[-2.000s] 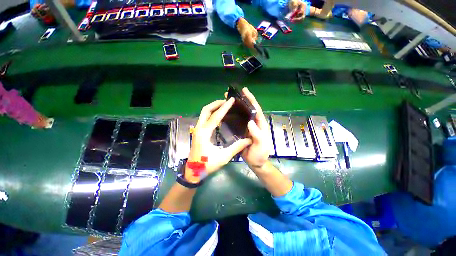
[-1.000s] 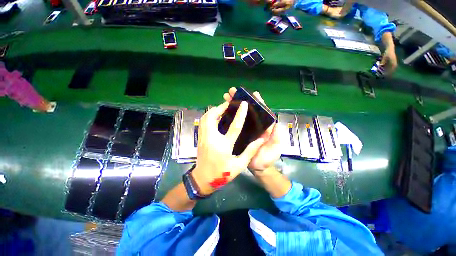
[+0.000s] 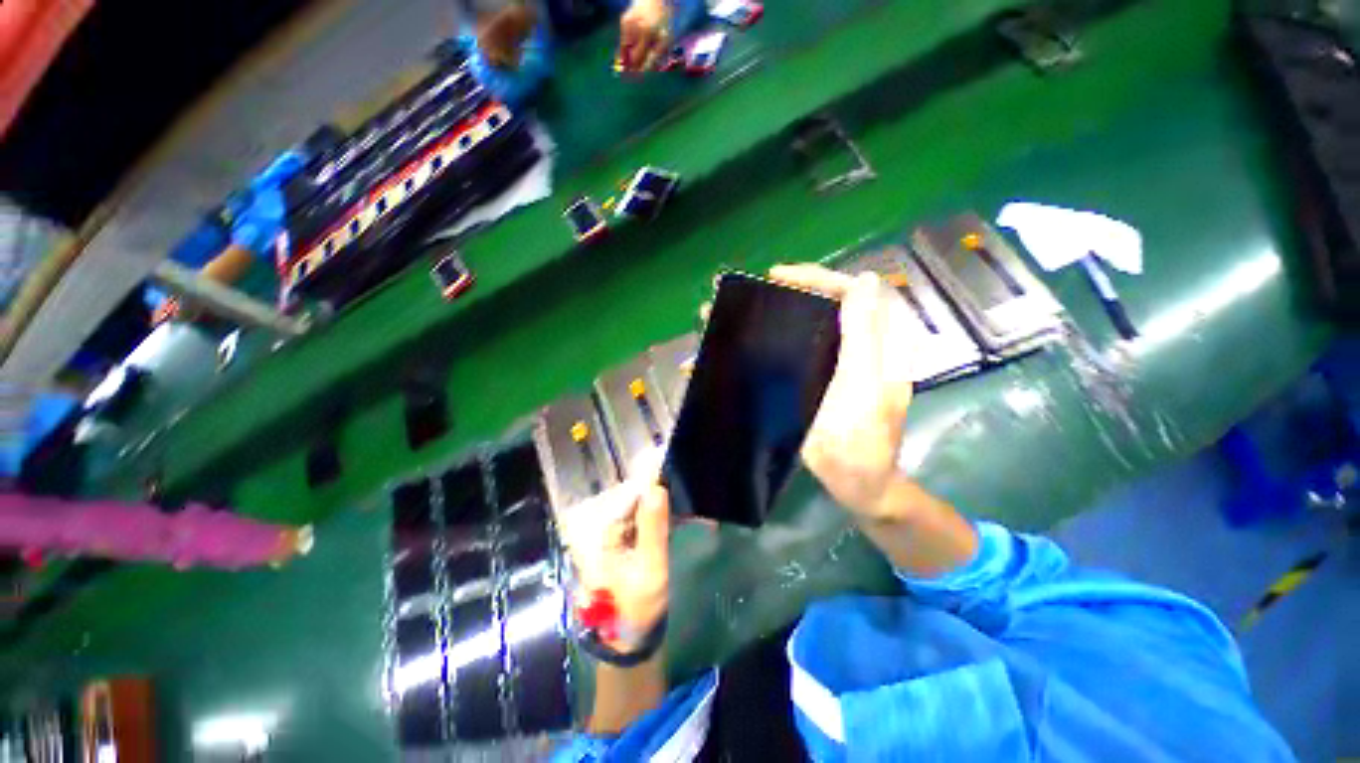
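Observation:
A black glossy screen (image 3: 758, 400) is held up in front of me, dark face towards the camera. My right hand (image 3: 865, 395) grips its right edge and top corner. My left hand (image 3: 624, 559) is at its lower left edge, and its fingertips are partly hidden there, so I cannot tell how firmly it holds. Behind the hands, stacked display modules (image 3: 977, 276) lie in a row, silver-grey back up with orange-yellow tabs. The held screen hides the middle of the row. A clear blister tray (image 3: 480, 596) with black screens lies to the left.
A white cloth (image 3: 1071, 236) and slim black stick (image 3: 1107, 295) lie right of the stacks. A black tray (image 3: 1313, 164) is far right. The green conveyor (image 3: 515, 321) carries small phone parts and frames. A pink sleeve (image 3: 149, 532) reaches in from the left. Other workers' hands are across the line.
The view has tilted and swung. The screen now stands more upright with its dark face clear. My left hand has moved off its face to the lower left edge; my right hand grips the right side.

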